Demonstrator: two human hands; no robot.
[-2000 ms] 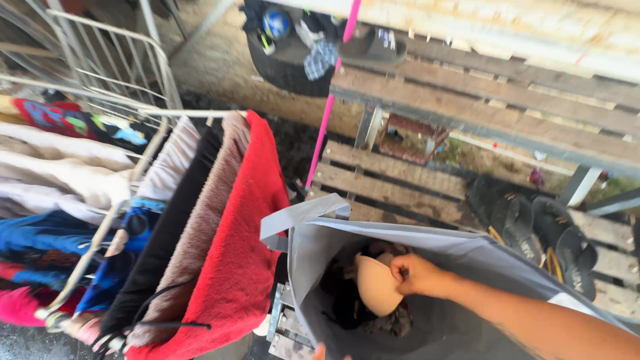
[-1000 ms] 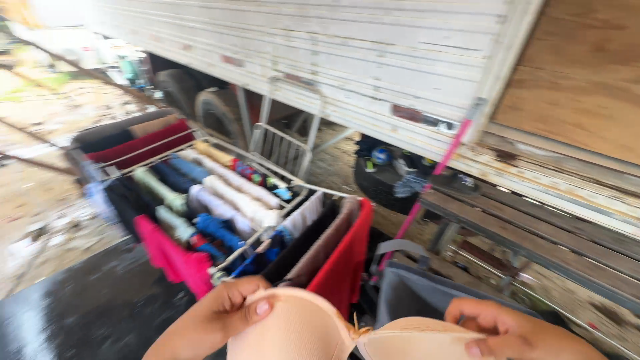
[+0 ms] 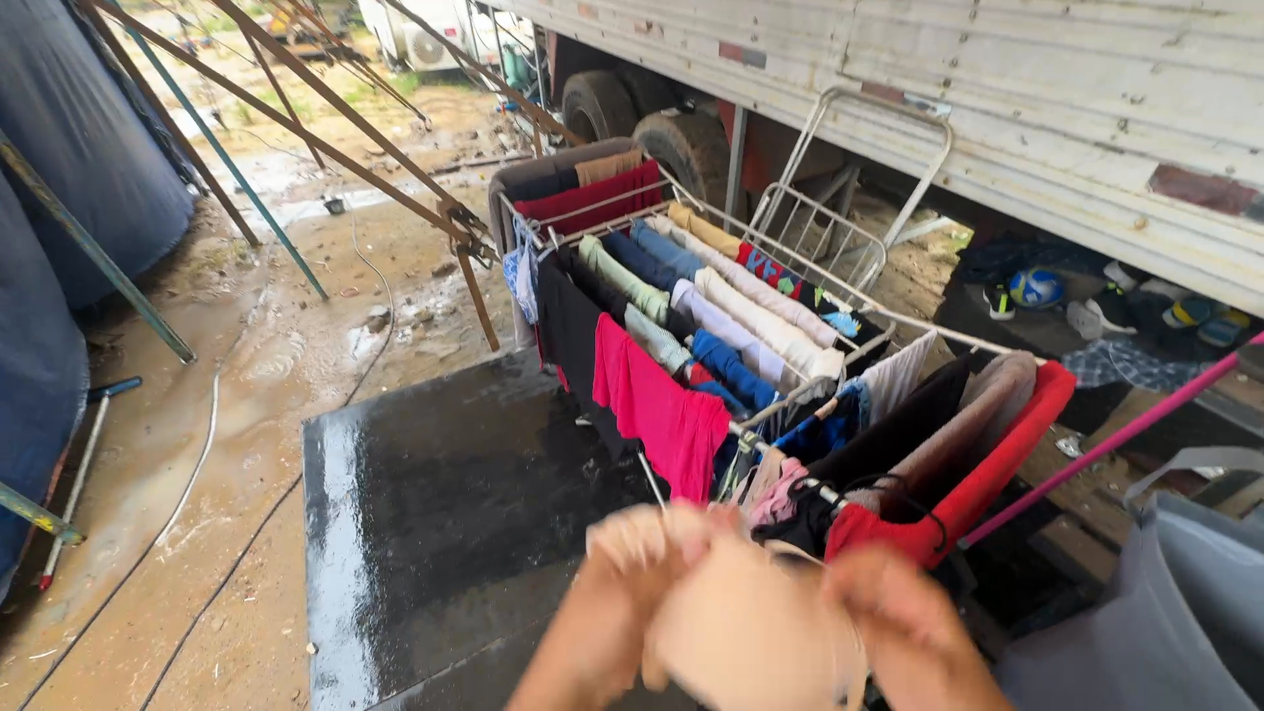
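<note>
A beige bra (image 3: pixel 755 627), blurred by motion, hangs between my two hands at the bottom of the view. My left hand (image 3: pixel 647 558) grips its upper left part, and my right hand (image 3: pixel 904 602) holds its right side. Just beyond them stands a metal folding drying rack (image 3: pixel 933 324) full of clothes. A pink garment (image 3: pixel 657 410) hangs over its near left side, and a red fleecy cloth (image 3: pixel 1027 454) over its right end. Small pink and black pieces hang on the rack close to my hands. A grey fabric bag (image 3: pixel 1175 592) is at the lower right.
Wet black sheeting (image 3: pixel 444 513) lies left of the rack. A pink pole (image 3: pixel 1116 444) slants beside the bag. Behind stand a white trailer (image 3: pixel 1037 109) and a metal hand cart (image 3: pixel 839 197). Rusty metal bars (image 3: pixel 346 128) and cables on muddy ground are at the left.
The bra, in the bag with my right hand on it two seconds ago, is out and held by both hands over the rack's near end. The view has swung left.
</note>
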